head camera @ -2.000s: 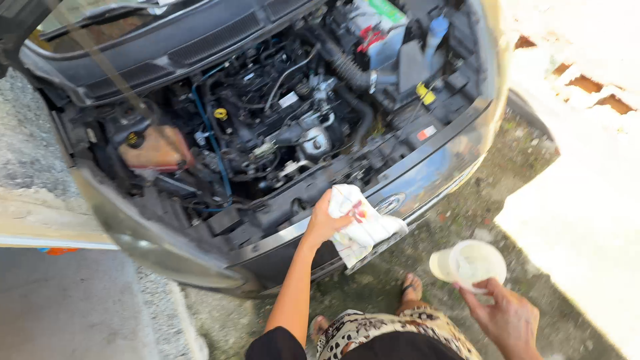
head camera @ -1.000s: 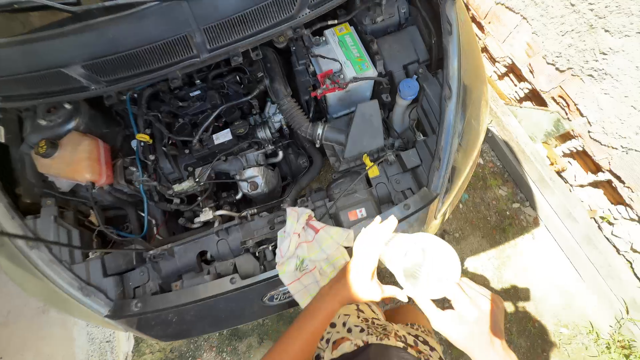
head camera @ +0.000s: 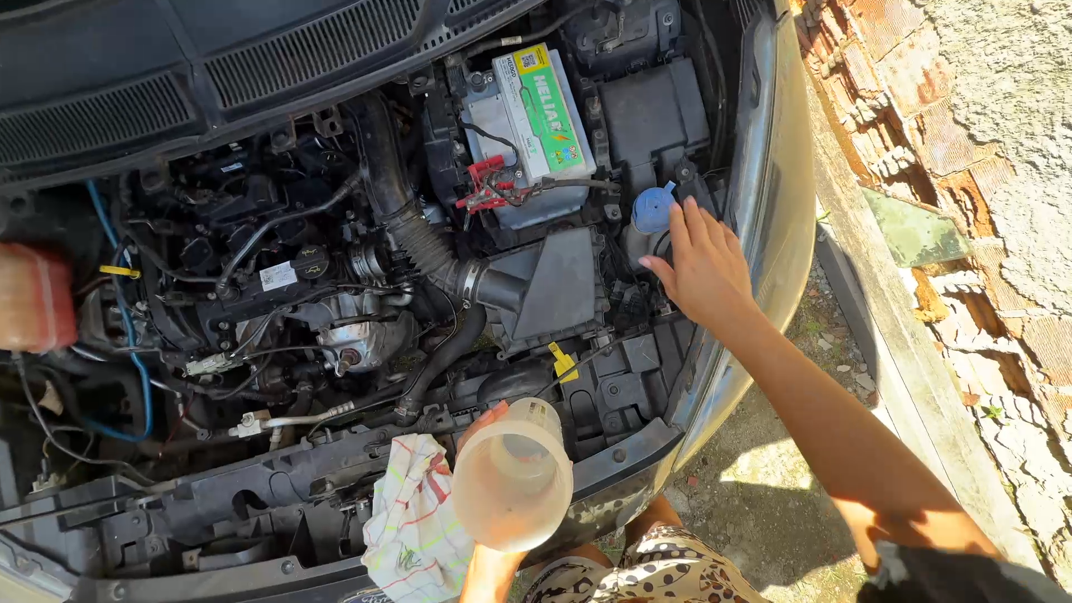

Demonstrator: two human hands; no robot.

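Note:
My left hand is closed around a translucent plastic container, whose wide mouth faces up; most of the fingers are hidden behind it. Just left of it, a white checked cloth with red marks drapes over the car's front edge. My right hand reaches over the engine bay with fingers spread. Its fingertips are at the blue cap of the washer fluid reservoir; whether they touch it I cannot tell. The cap looks seated on the neck.
A car battery with a red terminal clamp stands behind the air filter housing. The engine fills the left, beside an orange-brown coolant tank. A yellow tag sticks up near the front. Broken bricks lie right of the car.
My right hand has left the container and moved to the blue cap. The container is now in my left hand, near the cloth. Two seconds ago the left hand held the cloth and the right held the container.

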